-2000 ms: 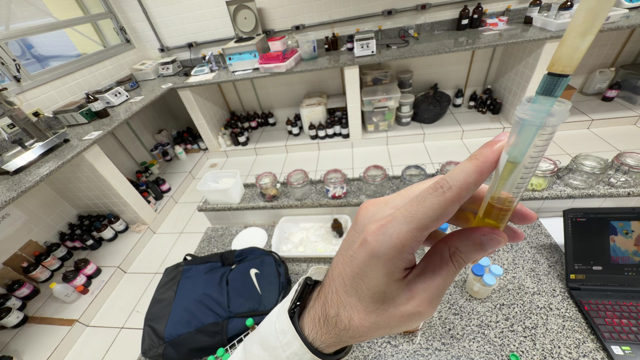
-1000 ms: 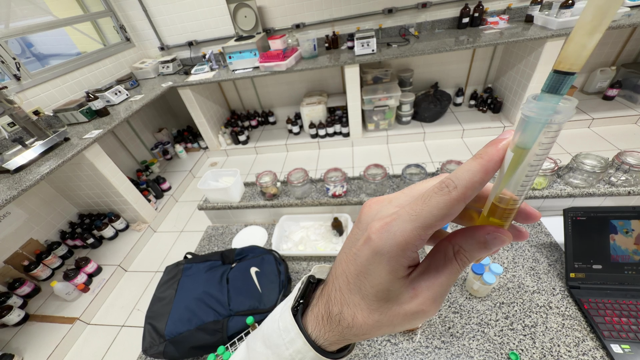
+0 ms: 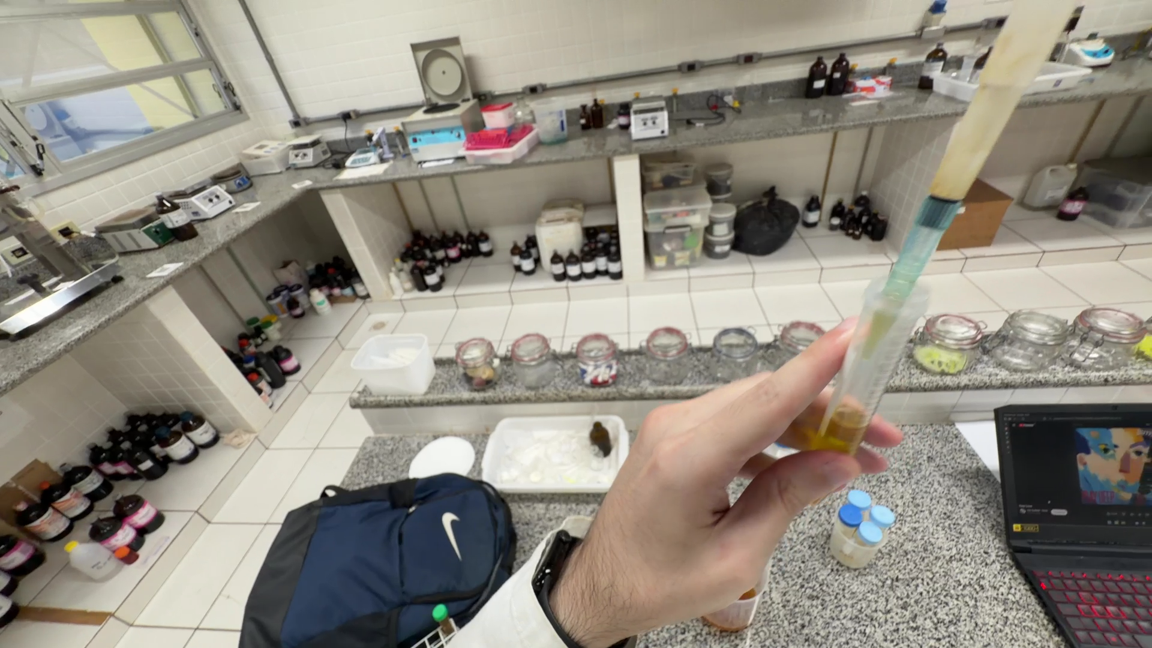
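Note:
My left hand [image 3: 711, 468], with a dark watch and a white sleeve at the wrist, pinches a clear graduated plastic tube [image 3: 868, 360] near its bottom. The tube leans to the right, and a little amber liquid lies at its base. Into its mouth reaches the tip of a pipette [image 3: 981, 135], pale and yellowed above, blue-green lower down, coming from the top edge. What holds the pipette is outside the frame, and my right hand is not visible. Below my left hand a container with reddish-brown liquid [image 3: 733, 616] is partly hidden.
A dark blue backpack [image 3: 405, 558] lies on the speckled bench at lower left, beside a white tray [image 3: 553, 454]. Blue-capped vials [image 3: 862, 531] stand right of my hand, near an open laptop [image 3: 1080, 513]. Several glass jars [image 3: 598, 360] line the raised ledge behind.
The liquid column inside the pipette tip, seen in the tube a second ago, looks shorter and fainter now. My left hand keeps its hold on the tube in about the same place.

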